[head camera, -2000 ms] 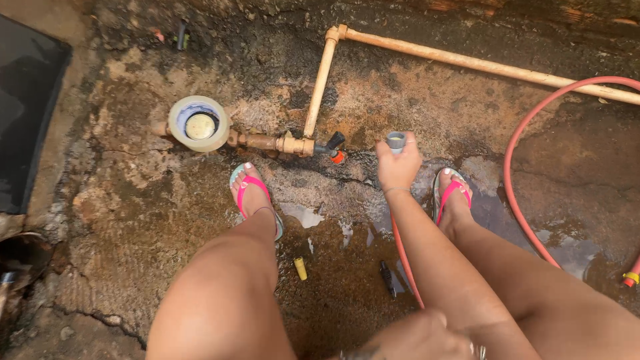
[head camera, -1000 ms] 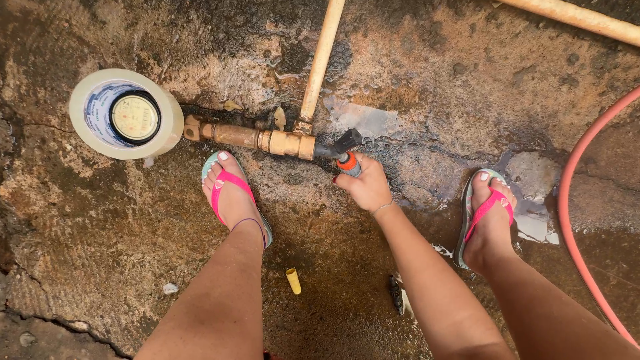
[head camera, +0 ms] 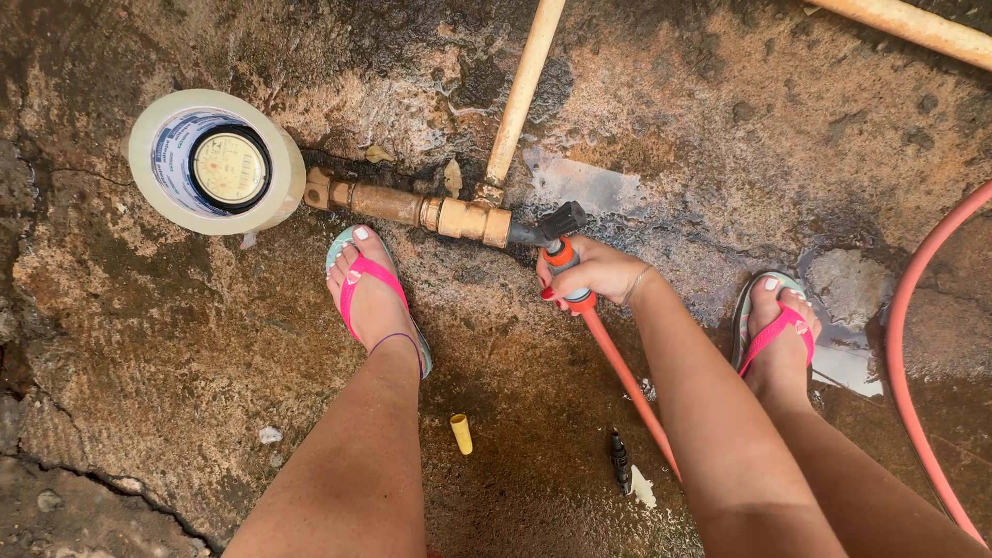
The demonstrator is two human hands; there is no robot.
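Note:
My right hand (head camera: 593, 271) grips an orange and grey hose connector (head camera: 572, 275) on the end of a red hose (head camera: 632, 387). The connector meets the outlet of a black plastic tap (head camera: 542, 229), which sits at the end of a brass pipe fitting (head camera: 469, 222). To the left, that pipe runs to a water meter (head camera: 230, 168) with a roll of clear tape (head camera: 143, 178) around its dial. A beige pipe (head camera: 523, 101) rises from the fitting. My left hand is out of view.
Wet, cracked concrete lies under my feet, which wear pink-strapped flip-flops (head camera: 376, 287). A small yellow plastic piece (head camera: 461, 434) and a black nozzle (head camera: 620, 463) lie on the ground. More red hose (head camera: 899, 349) curves at the right, and another beige pipe (head camera: 914, 31) crosses the upper right.
My right hand first held a grey piece apart from the tap; it then moved left to the tap and now grips the connector there. The view has come closer.

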